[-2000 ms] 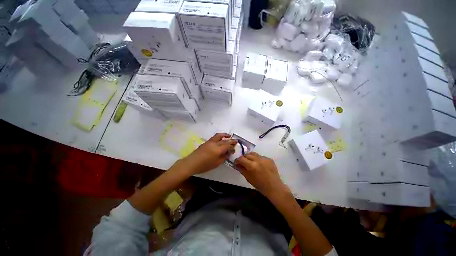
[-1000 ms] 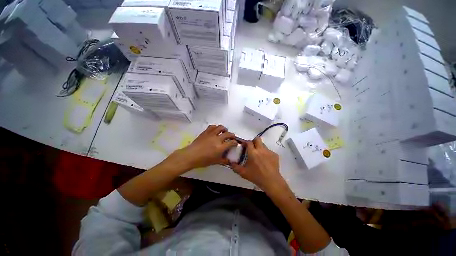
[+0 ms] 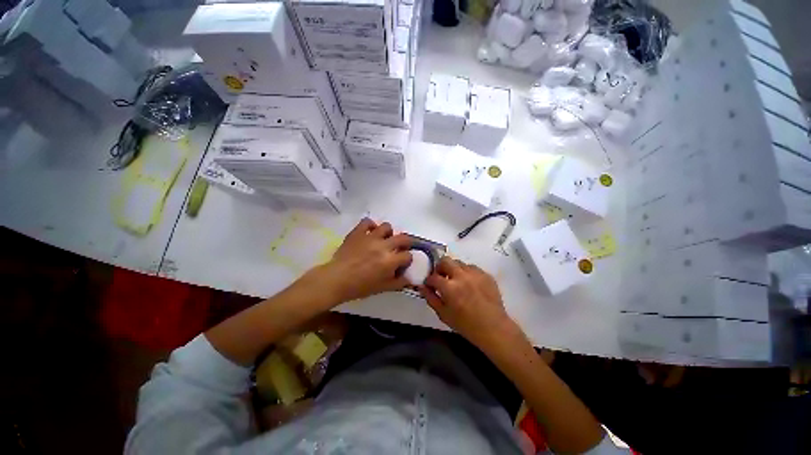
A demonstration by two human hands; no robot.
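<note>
An open box base (image 3: 430, 243) lies near the table's front edge between my hands. A glossy white rounded unit (image 3: 415, 267) sits in it, with a thin black strap (image 3: 432, 258) curved around its right side. My left hand (image 3: 372, 258) grips the left side of the base and unit. My right hand (image 3: 463, 290) has its fingers on the strap and the right side of the base. The fingers hide part of the base. A second black looped strap (image 3: 488, 219) with a light end lies on the table just beyond my right hand.
Three white retail boxes (image 3: 553, 257) with gold dots stand to the right. Two small white boxes (image 3: 487, 112) stand behind. Box stacks (image 3: 352, 95) rise left of centre. Wrapped white units (image 3: 579, 94) lie at the back. A box wall (image 3: 702, 213) is at the right. Yellow outlines (image 3: 302, 244) mark the tabletop.
My right hand covered more of the base a second ago; its fingers have drawn back to the right, showing the strap and the base's far edge. The view has shifted slightly.
</note>
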